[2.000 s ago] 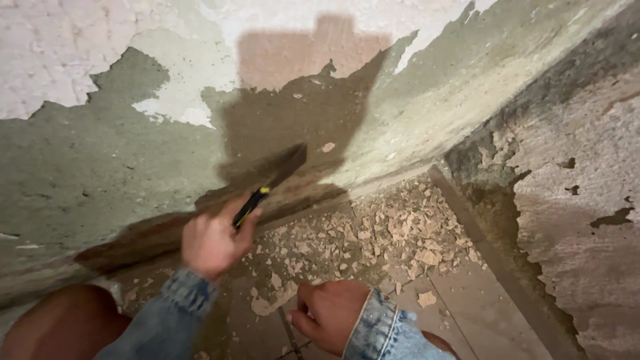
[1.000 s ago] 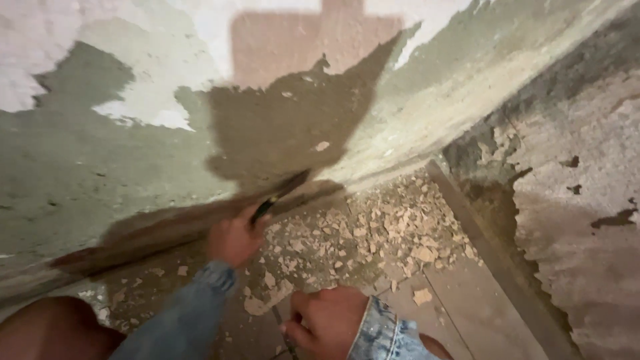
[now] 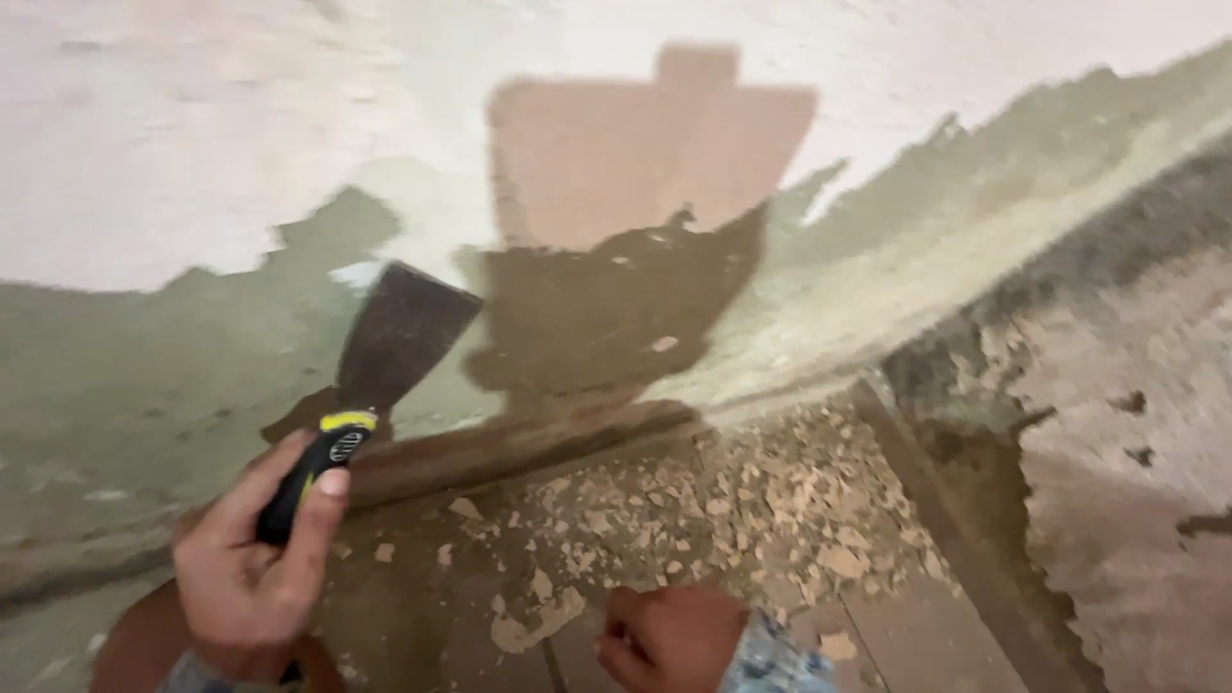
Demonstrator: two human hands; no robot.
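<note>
My left hand [image 3: 255,558] grips the black-and-yellow handle of a putty knife [image 3: 409,332], with the thumb along the handle. Its wide dark blade points up and stands in front of the grey-green bared part of the wall [image 3: 144,375]; whether it touches the wall I cannot tell. Above that part, a pale coating [image 3: 173,125] has a ragged lower edge. Low in the view, my right hand [image 3: 674,635] is curled into a loose fist, with nothing visible in it. Beyond it, flakes of coating [image 3: 799,500] lie scattered over the tiled floor [image 3: 924,626].
Another wall [image 3: 1145,414] with patchy, peeling coating rises on the right, with a strip [image 3: 934,510] along its foot. A rounded ledge [image 3: 539,443] runs along the base of the main wall. A dark shadow falls across that wall. Bare skin, perhaps a knee, shows lower left.
The putty knife, low at the base of the wall a second ago, is now raised and farther left, its blade face turned into view. My right hand remains low over the floor.
</note>
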